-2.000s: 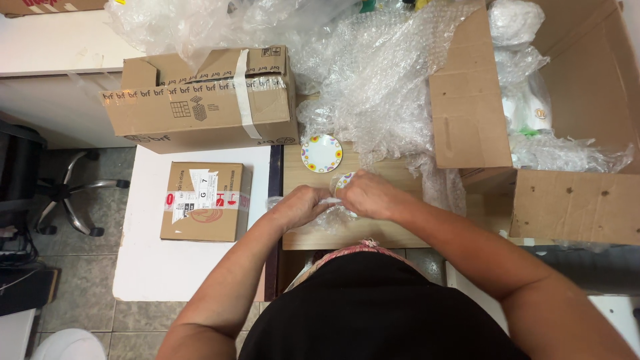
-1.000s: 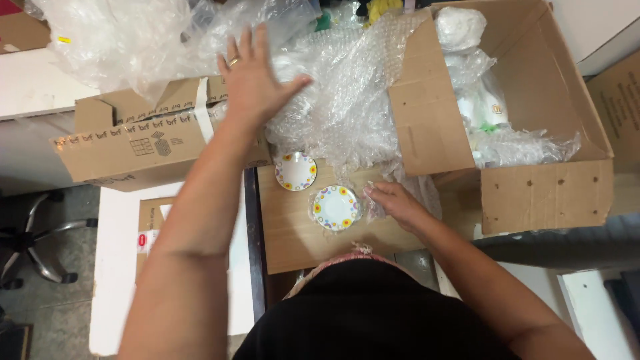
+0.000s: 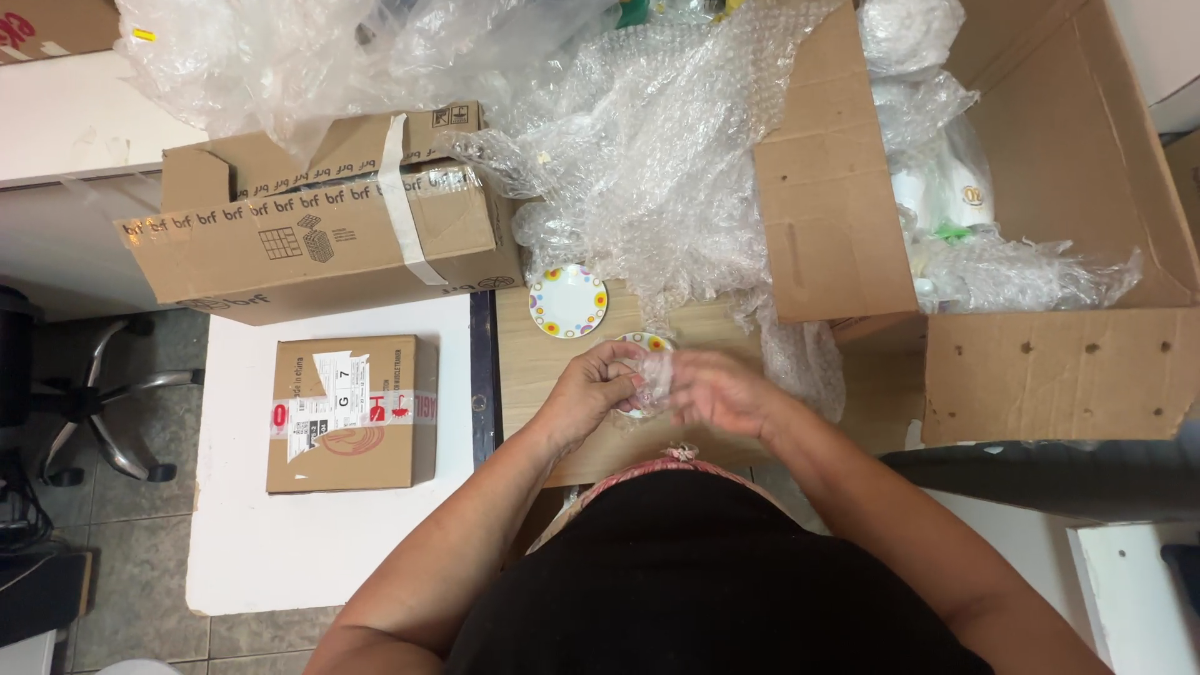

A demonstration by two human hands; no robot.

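My left hand [image 3: 597, 389] pinches a small piece of clear plastic wrap [image 3: 656, 377] between thumb and fingers. My right hand [image 3: 724, 392], blurred, is at the other side of that wrap; whether its fingers grip it I cannot tell. Beneath both hands lies a small patterned plate [image 3: 647, 341], mostly hidden by the fingers and the wrap. Another small white plate [image 3: 568, 301] with a rim of coloured circles lies flat on the wooden surface [image 3: 534, 375], up and to the left of my hands.
A large heap of bubble wrap [image 3: 656, 159] lies beyond the plates. At the right stands an open cardboard box [image 3: 1050, 375] holding wrapped items. A taped cardboard box [image 3: 328, 234] is at the left, and a smaller carton [image 3: 352, 459] sits on the white table [image 3: 234, 553].
My left hand, raised and spread over the bubble wrap a second ago, has come back down to the plate and now holds clear wrap. My right hand stays near the plate.
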